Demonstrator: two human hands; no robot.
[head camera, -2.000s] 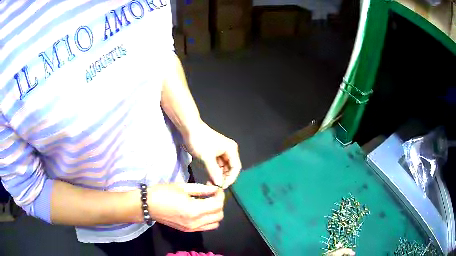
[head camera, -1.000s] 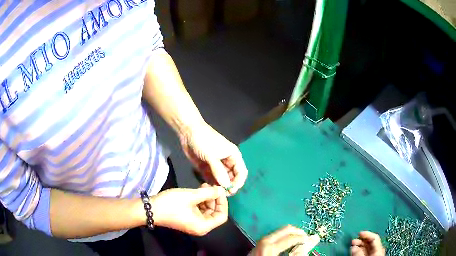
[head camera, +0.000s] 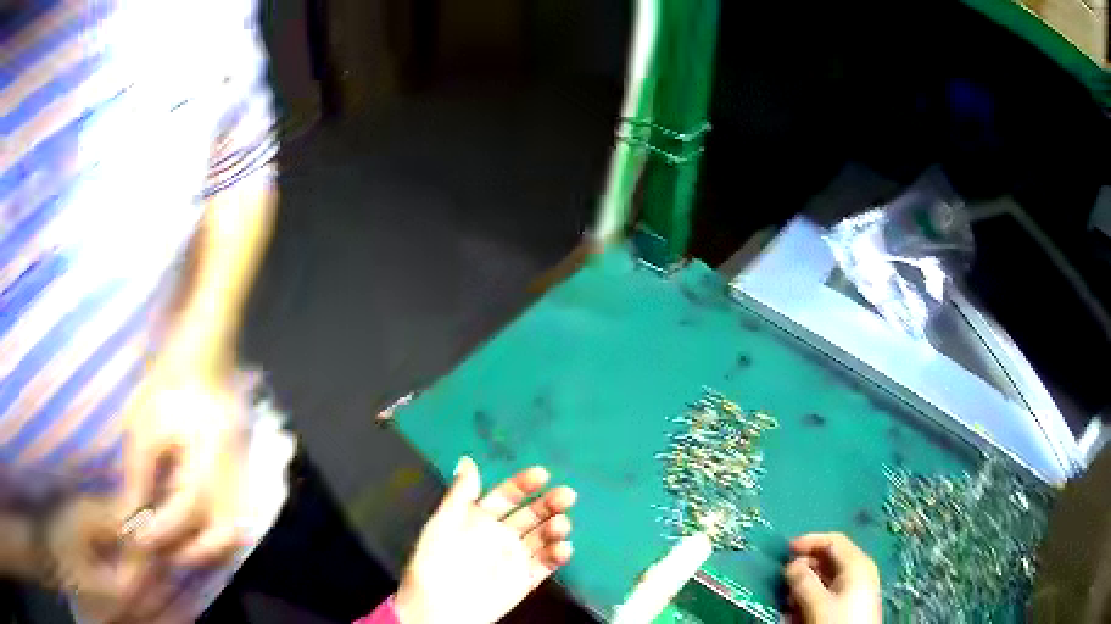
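My left hand (head camera: 487, 549) is palm up with its fingers apart, left of a pale strip (head camera: 664, 579) at the lower edge. A green board (head camera: 729, 597) lies between the strip and my right hand, partly cut off by the frame. My right hand (head camera: 835, 579) has curled fingers close to the board's right end; whether it holds a small part is not clear. A small heap of leaded components (head camera: 713, 469) lies just above the board. A larger heap of similar components (head camera: 962, 536) lies to the right.
The green mat (head camera: 573, 378) covers the bench top. A light grey frame (head camera: 853, 354) with a crumpled clear bag (head camera: 895, 262) lies behind the heaps. A green post (head camera: 664, 134) stands at the far corner. A person in a striped shirt (head camera: 98, 244) stands at left, hands together, blurred.
The view has swung right, so the other person has shifted left. My left hand has come away from the pale strip and opened. The board and more of the right heap now show.
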